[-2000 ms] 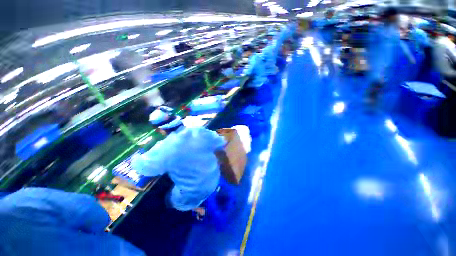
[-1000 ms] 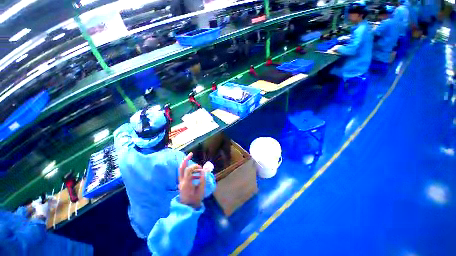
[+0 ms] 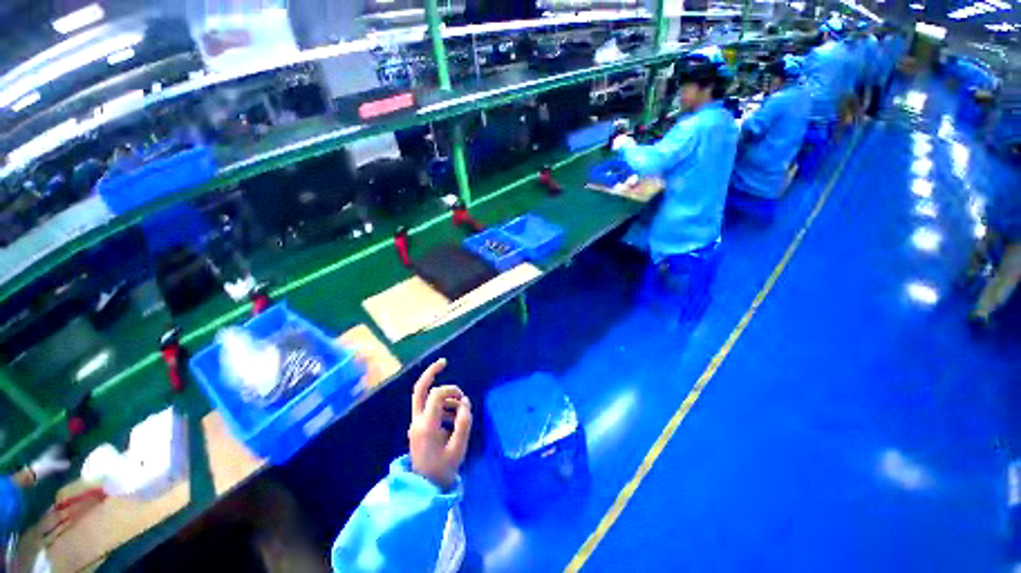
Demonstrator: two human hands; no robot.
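Observation:
My left hand (image 3: 440, 425) is bare, in a light blue sleeve, raised at the lower middle in front of the bench edge. Its fingers are bent and partly apart, with nothing visible in them. My right hand is out of the picture. On the green bench behind my hand, a blue bin (image 3: 293, 416) holds a clear bag and loose silvery parts. Red-and-black handheld units (image 3: 171, 358) stand spaced along the bench. A dark flat tray (image 3: 452, 271) lies by tan cardboard (image 3: 408, 310). My hand touches none of these.
A blue stool or box (image 3: 535, 420) stands on the floor right of my hand. A worker (image 3: 685, 179) is at the bench ahead, with others beyond. Another worker's gloved hand (image 3: 47, 461) is at the left edge. A yellow line (image 3: 717, 364) runs along the blue floor.
The view has moved forward along the bench. The nearby worker, brown carton and white bucket have left view. My left hand stays raised, its fingers slightly more bent.

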